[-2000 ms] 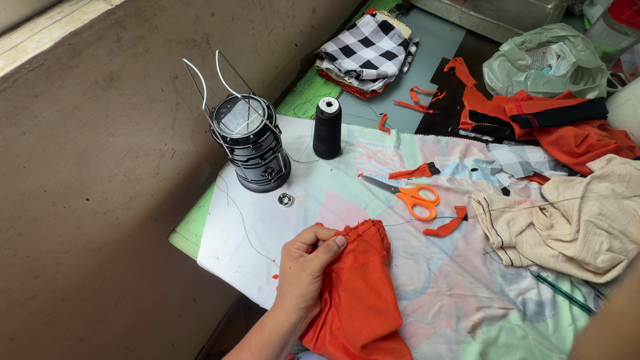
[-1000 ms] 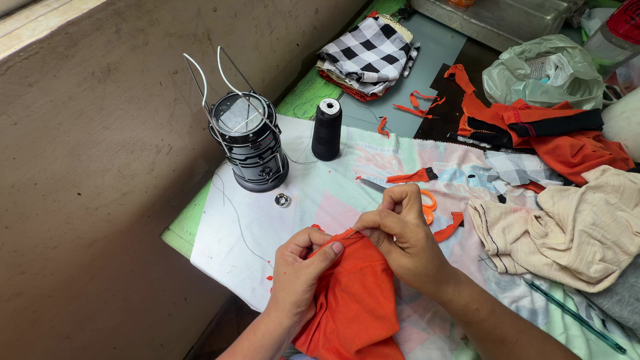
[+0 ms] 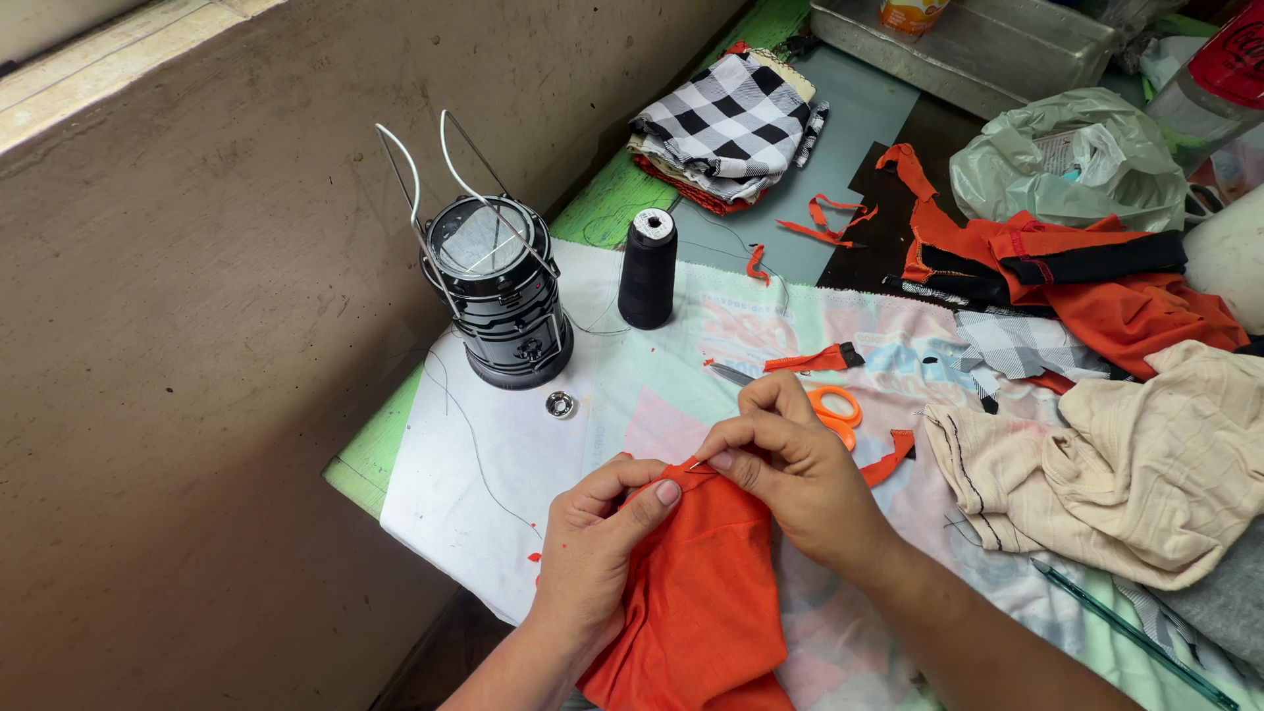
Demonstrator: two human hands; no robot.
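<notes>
My left hand point(image 3: 602, 533) pinches the top edge of an orange-red cloth point(image 3: 706, 583) between thumb and forefinger. Close beside it, my right hand point(image 3: 800, 464) pinches a thin needle point(image 3: 699, 464) at the same edge. Scissors with orange handles point(image 3: 837, 405) lie behind my right hand, partly hidden by it. Farther back stands a cone of black thread point(image 3: 649, 272), with a black camping lantern point(image 3: 499, 296) to its left. A small round metal piece point(image 3: 560, 404) rests in front of the lantern.
A folded checkered cloth stack point(image 3: 726, 123) lies at the back. Orange scraps point(image 3: 829, 222), a plastic bag point(image 3: 1071, 168), a metal tray point(image 3: 968, 49), orange-and-black cloth point(image 3: 1116, 267), beige cloth point(image 3: 1116, 454) and a green pen-like stick point(image 3: 1136, 632) are to the right. The wall point(image 3: 217, 346) borders the left.
My right hand, out of clear view two seconds ago, has come in from the right to the cloth's top edge. It now partly covers the scissors. My left hand keeps its pinch on the cloth.
</notes>
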